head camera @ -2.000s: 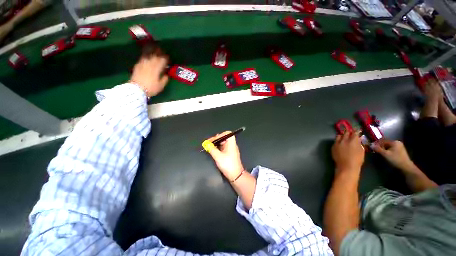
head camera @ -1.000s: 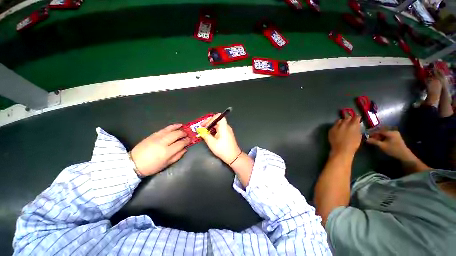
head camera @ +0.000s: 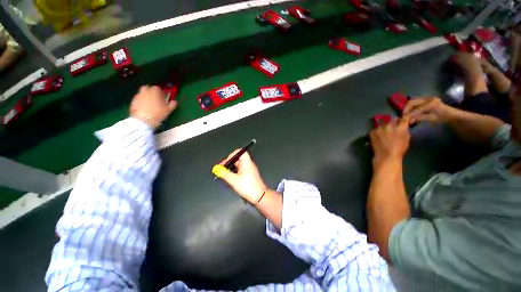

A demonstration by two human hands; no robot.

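My right hand [head camera: 243,175] is over the dark bench [head camera: 274,154], closed around a slim black pen-like tool [head camera: 239,157] with a yellow section at the fingertips and a thin tip below it. My left hand [head camera: 152,106] is out over the green belt [head camera: 191,108], slightly blurred. Its fingers are at a red unit [head camera: 171,90], partly hidden by the hand; whether it grips the unit I cannot tell. Another red unit with a white printed panel [head camera: 220,96] lies to the right of it on the belt.
A red unit [head camera: 280,92] lies on the white rail's edge. Several more red units lie along the belt. A grey post [head camera: 31,177] stands at the left. A neighbour in a grey-green shirt [head camera: 463,217] handles red parts at the right. A yellow heap [head camera: 63,12] is across the line.
My left hand has left the bench and reached forward onto the belt. The red unit that was between my hands is gone from the bench. My right hand still holds the tool. The view has shifted.
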